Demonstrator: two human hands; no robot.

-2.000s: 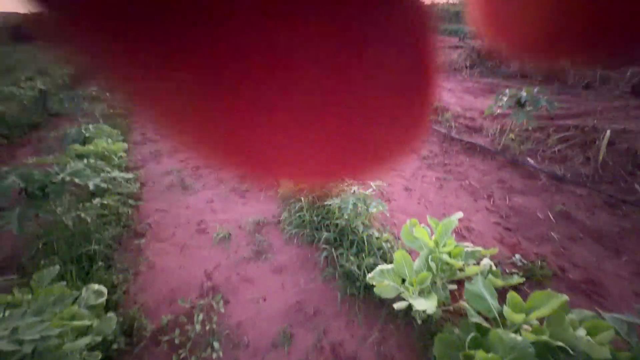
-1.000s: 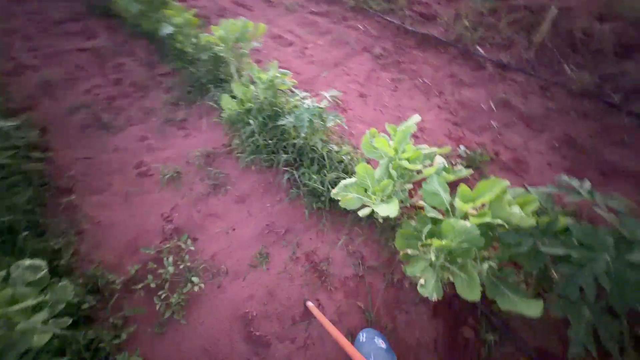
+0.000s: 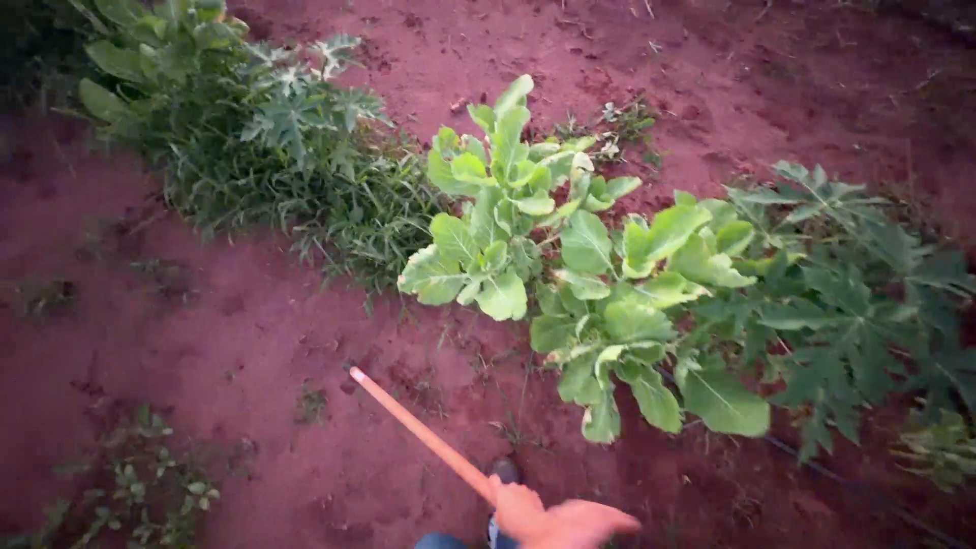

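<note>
A thin orange pole (image 3: 423, 435) slants over the red soil, its pale-banded far end at the left and its near end at a hand low in the frame. The hand, which looks like my right hand (image 3: 545, 522), is blurred and closed around the pole's near end, with part of it pointing right. My left hand cannot be made out. Beyond the pole stand light green leafy plants (image 3: 503, 221), some leaf edges pale or brown. The pole does not touch their leaves.
Narrow grassy weeds (image 3: 305, 183) adjoin the leafy plants at left. Darker lobed-leaf plants (image 3: 854, 305) stand at right. A thin dark line, perhaps a hose (image 3: 823, 469), crosses the soil at lower right. Small weeds (image 3: 137, 488) grow at lower left. A shoe (image 3: 505, 470) shows beside the hand.
The large red blur that covered the upper view two seconds ago is gone. More of the orange pole now shows, and a hand has come into view at its near end. The view has tilted down.
</note>
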